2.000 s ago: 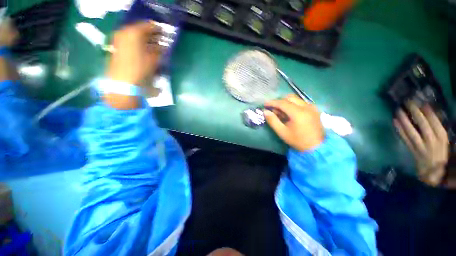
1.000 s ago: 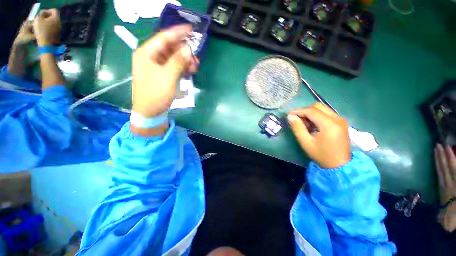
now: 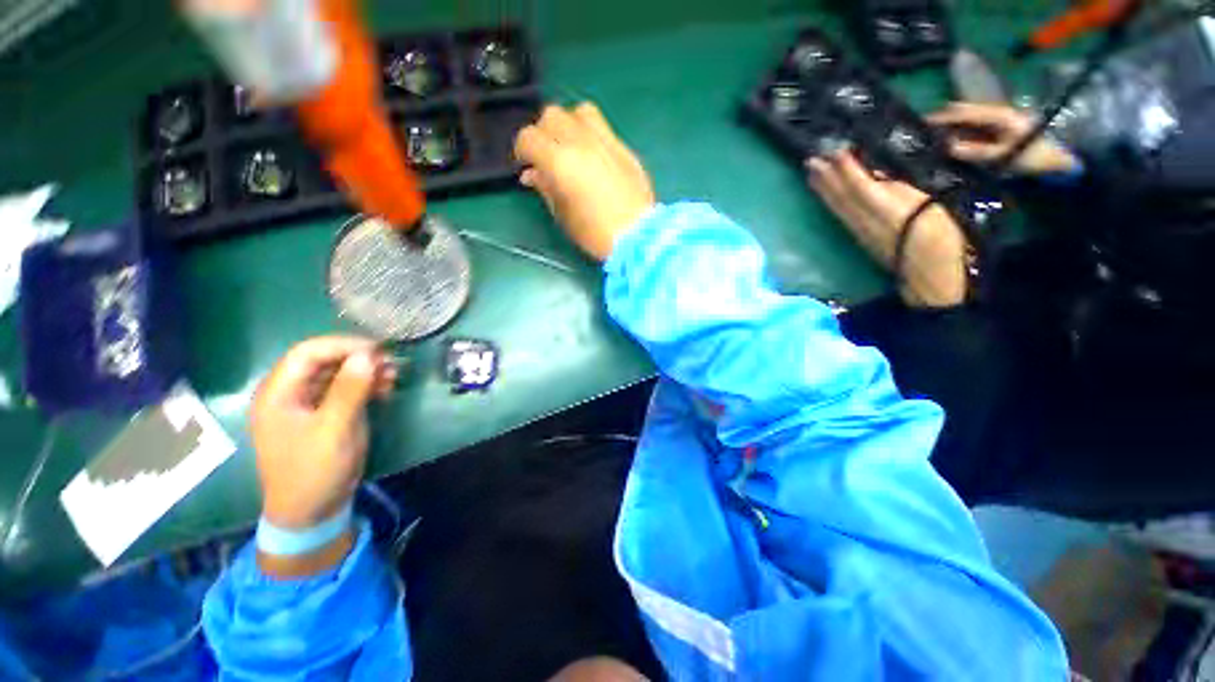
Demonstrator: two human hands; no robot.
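Note:
A small black unit with a silvery face (image 3: pixel 470 364) lies on the green mat. My left hand (image 3: pixel 313 426) is left of it, thumb and fingertips pinched together; a tiny thing may be between them, too small to tell. My right hand (image 3: pixel 586 173) is at the right end of the black compartment tray (image 3: pixel 213 229), fingertips by its edge; whether they hold anything is unclear. The blurred orange screwdriver (image 3: pixel 357 133) hangs over the tray, its dark nose above the round screw plate's (image 3: pixel 400 280) upper right rim.
Tweezers (image 3: pixel 513 249) lie right of the plate. A dark blue bin (image 3: pixel 80 320) with silvery parts, a white sheet with a grey area (image 3: pixel 147 466) and white wipes (image 3: pixel 20 247) are at left. Another person's hands (image 3: pixel 879 220) are at a black tray at right.
The view has swung right. My left hand has come away from the blue bin towards the unit. My right hand has moved from beside the unit up to the tray. The screwdriver now hangs over the plate.

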